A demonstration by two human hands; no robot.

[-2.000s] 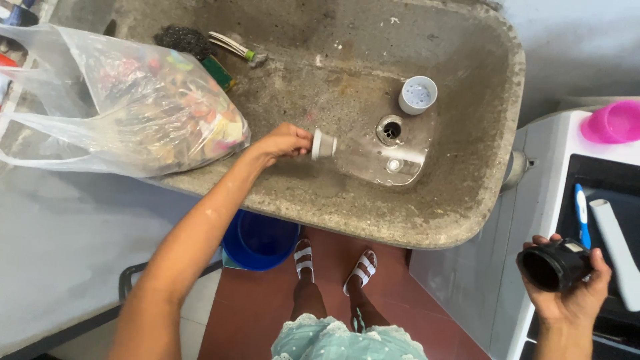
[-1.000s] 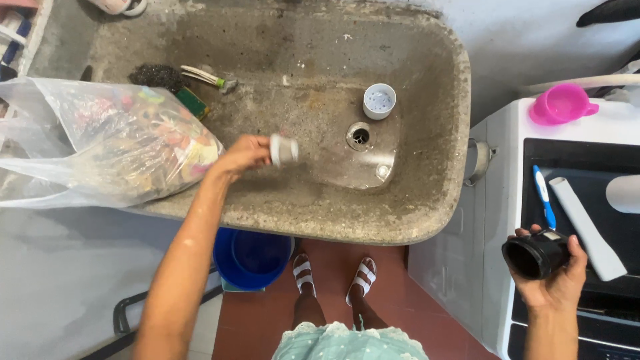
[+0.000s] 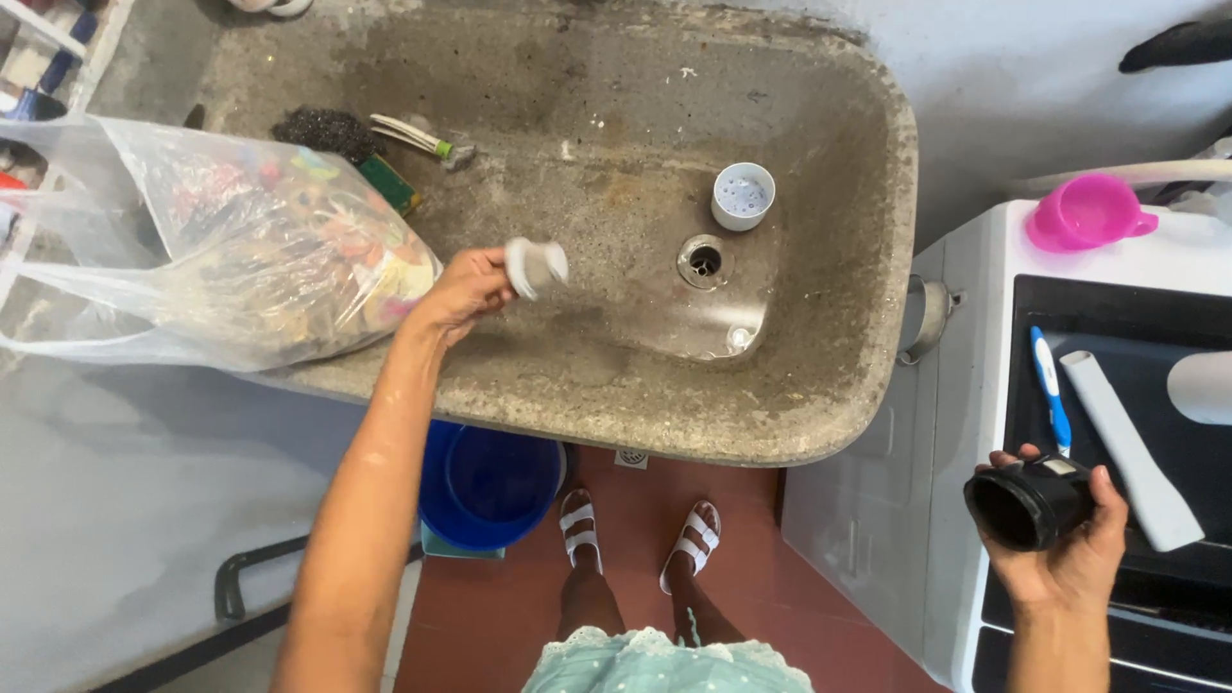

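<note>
Over the front of the concrete sink, my left hand pinches a small whitish cup-shaped piece, blurred at its far end. My right hand holds a black cylindrical plastic part, its round opening facing left, at the edge of the white appliance. Inside the sink a white cup with bubbly liquid stands behind the metal drain. A small white round piece lies on the wet sink floor.
A filled plastic bag lies over the sink's left side, near a scouring pad, a green sponge and a brush. On the appliance are a pink cup, a blue toothbrush and a grey-white plastic piece. A blue basin sits below.
The whitish piece in my left hand has changed its tilt, with its wide rim now toward my fingers. My right hand keeps hold of the black part. The view has shifted somewhat.
</note>
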